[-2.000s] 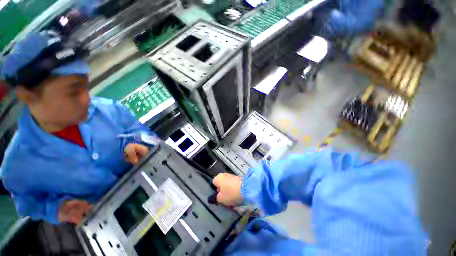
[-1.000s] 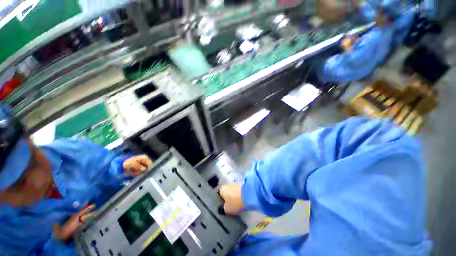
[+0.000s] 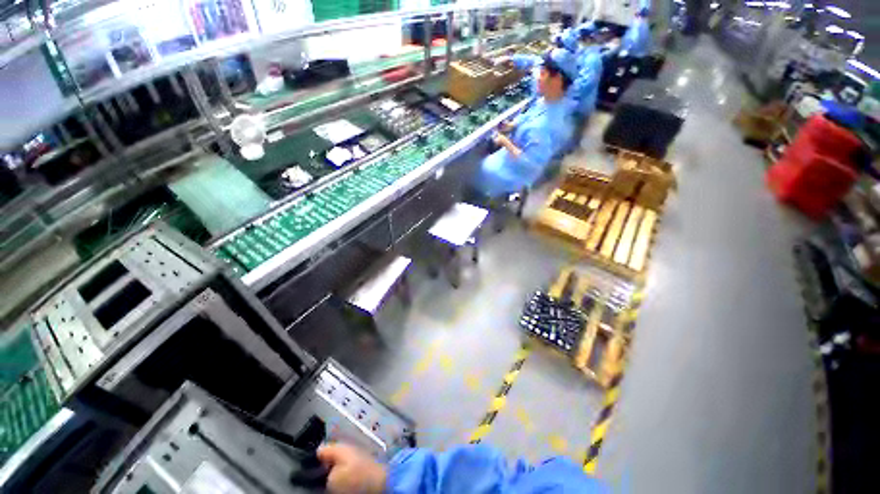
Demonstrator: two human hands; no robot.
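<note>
My right hand [image 3: 353, 470], with dark covers on the fingertips, grips the edge of a grey magazine rack [image 3: 217, 439] at the bottom left. The rack is tilted and cut off by the lower edge of the picture. Part of a white paper label shows on its end plate. My left hand is not in view. Behind the held rack stands another rack [image 3: 145, 280] with two rectangular openings in its pale end plate. A further rack [image 3: 359, 405] is right beside the held one, partly hidden by it and my hand.
Green boards [image 3: 328, 198] lie along the metal-edged conveyor. A white fan [image 3: 249, 135] stands behind it. White-topped stools [image 3: 381, 282] stand in front. A person [image 3: 531, 140] in blue sits at the line. Pallets [image 3: 603, 227] stand beyond yellow-black floor tape [image 3: 502, 391]. Red containers [image 3: 815, 164] are at far right.
The view has swung right along the line and aisle. The held rack and my right hand now show lower and further left. The nearby person in the blue cap is out of view.
</note>
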